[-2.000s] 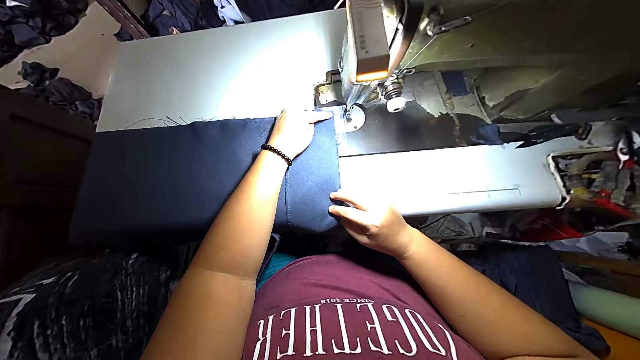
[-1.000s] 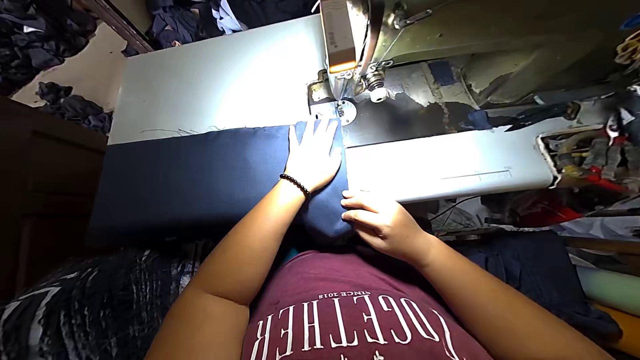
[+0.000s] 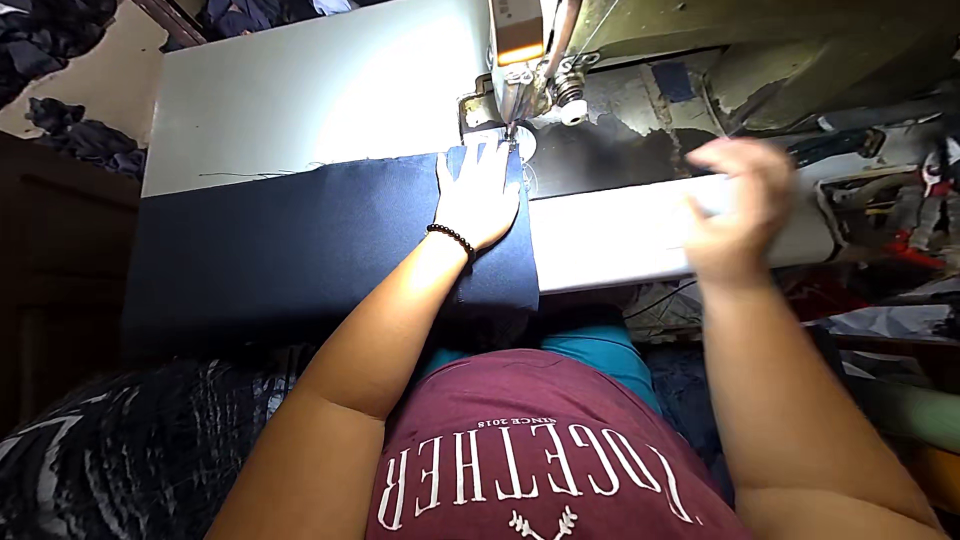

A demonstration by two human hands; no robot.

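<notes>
Dark navy fabric (image 3: 322,240) lies over the left and front part of the sewing machine table (image 3: 300,97), its right edge running up to the presser foot (image 3: 511,139). My left hand (image 3: 480,195), with a bead bracelet at the wrist, rests flat on the fabric just in front of the foot, fingers spread. Raised over the right part of the table is my right hand (image 3: 739,206), blurred, away from the fabric, with fingers partly bent and nothing visible in it. The sewing machine's head (image 3: 517,45) stands above, its lamp lit.
The machine arm (image 3: 810,67) spans the upper right. A black-handled tool (image 3: 840,146) lies behind my right hand. Red-handled tools (image 3: 934,176) are in an opening at the table's right end. Dark cloth scraps (image 3: 90,135) lie at the left, and loose threads (image 3: 262,175) along the fabric's back edge.
My right hand has left the fabric's right edge and moved right, up over the table. My left hand stays on the fabric by the presser foot.
</notes>
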